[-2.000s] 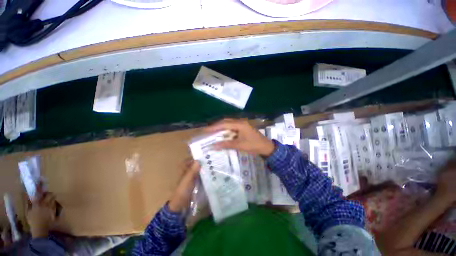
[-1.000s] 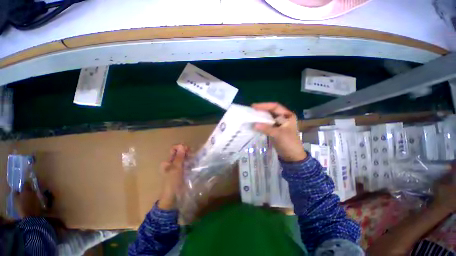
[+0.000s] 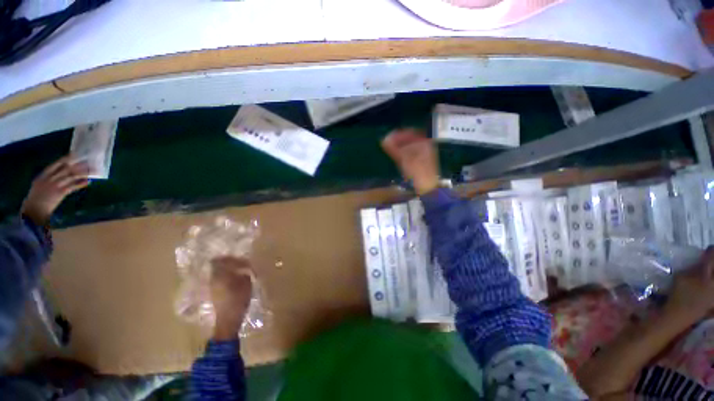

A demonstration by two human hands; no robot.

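My left hand (image 3: 231,288), blurred, is closed on a crinkled clear plastic bag (image 3: 196,254) spread on the brown cardboard ledge. The bag shows no box in it. My right hand (image 3: 413,157) is over the dark green belt, blurred and empty, with its fingers apart from any box. A white box (image 3: 278,139) lies slanted on the belt left of it. Another white box (image 3: 344,108) lies behind, near the shelf edge. A third white box (image 3: 476,127) lies right of the hand.
A row of white boxes (image 3: 389,262) stands side by side at right, some under film. A grey metal brace (image 3: 583,129) crosses above the belt. At left, a neighbour's hand (image 3: 59,188) touches a box (image 3: 95,149). Another person's arm (image 3: 650,333) is at lower right, by clear film.
The white box is gone from my right hand, which has moved up over the belt. My left hand has moved left and down with the bag. Another box shows on the belt behind; belt boxes have shifted left.
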